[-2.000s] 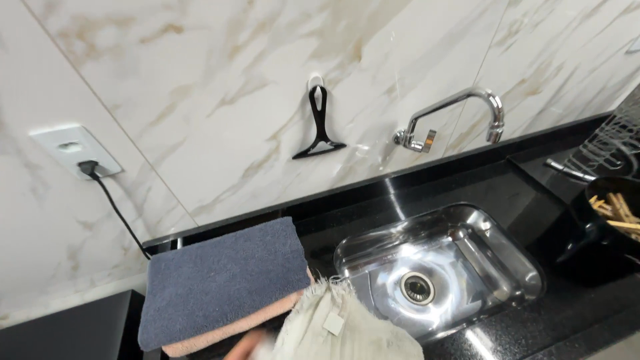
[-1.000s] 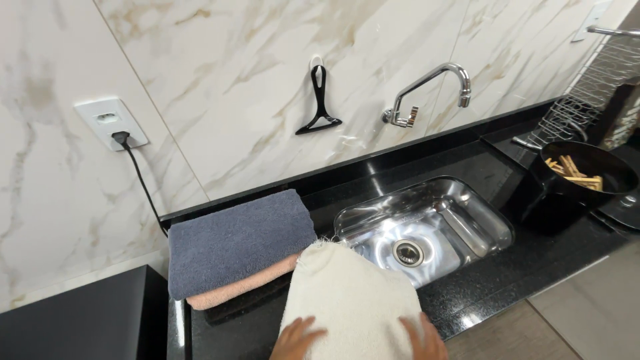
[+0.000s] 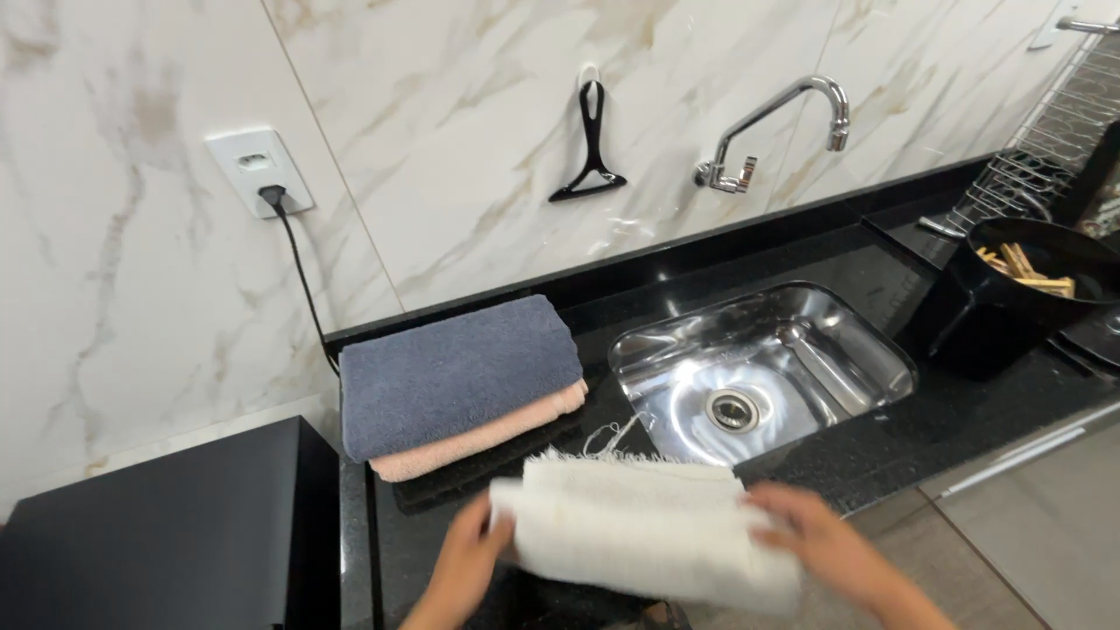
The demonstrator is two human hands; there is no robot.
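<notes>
A white cloth with a frayed edge (image 3: 630, 525) is gripped at its two sides, folded over and slightly blurred, above the front of the black countertop. My left hand (image 3: 472, 547) holds its left end. The right end is in my right hand (image 3: 809, 534). Behind my left hand lie a folded blue-grey towel (image 3: 455, 372) and, under it, a folded peach towel (image 3: 481, 433). Loose threads from the frayed edge reach toward the stainless steel sink (image 3: 770, 376), which lies just behind the cloth.
A chrome faucet (image 3: 779, 114) and a black squeegee (image 3: 592, 149) are on the marble-look wall. At right stand a black bin with wooden clothespins (image 3: 989, 306) and a wire rack (image 3: 1041, 157). A cord hangs from the outlet (image 3: 260, 175). A black box-like surface (image 3: 157, 525) is at lower left.
The white cloth hung long between my hands a second ago; now it is folded over into a shorter, wide shape. Both hands have come further into view at its sides.
</notes>
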